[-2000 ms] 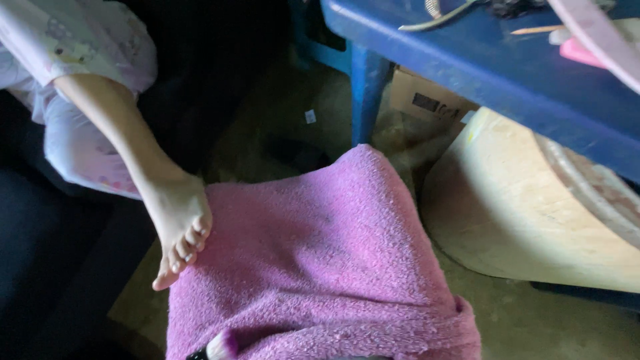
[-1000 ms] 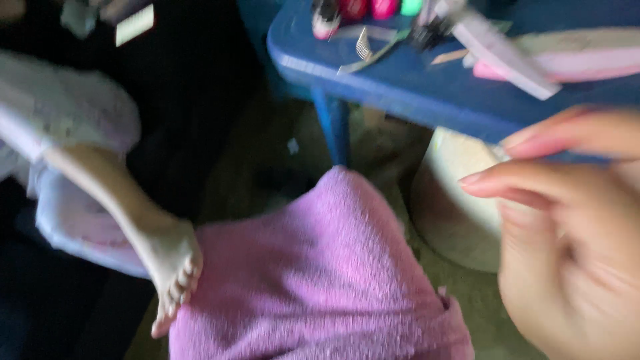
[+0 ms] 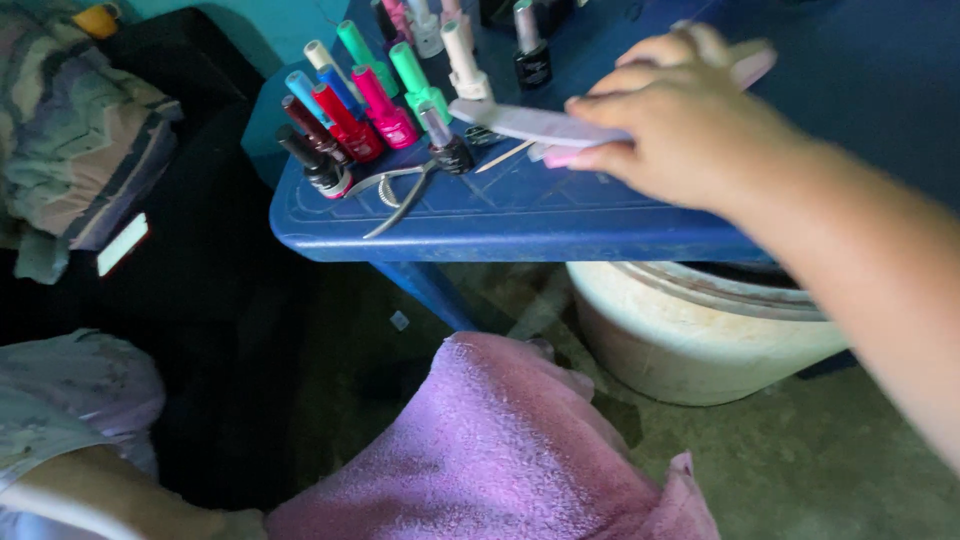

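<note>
My right hand (image 3: 660,120) reaches over the blue plastic table (image 3: 480,236), its fingers at a pale nail file (image 3: 536,124); whether they grip it cannot be told. Under the palm lies something pink, partly hidden. Beside the file are a thin wooden stick (image 3: 505,156) and, further left, metal cuticle nippers (image 3: 405,191) with a spring. Several nail polish bottles stand close by, among them a red one (image 3: 349,127), a bright pink one (image 3: 386,112) and a dark one (image 3: 448,142). My left hand is out of view.
A pink towel (image 3: 495,450) spreads below the table. Another person's leg (image 3: 120,495) rests at its left edge. Under the table stands a large whitish bucket (image 3: 697,345). A black seat (image 3: 217,300) fills the left, with a patterned cloth (image 3: 82,142) on it.
My right hand, absent at first and then raised at the right with fingers pinched, is now over the table at the file. The view has shifted up, showing more polish bottles.
</note>
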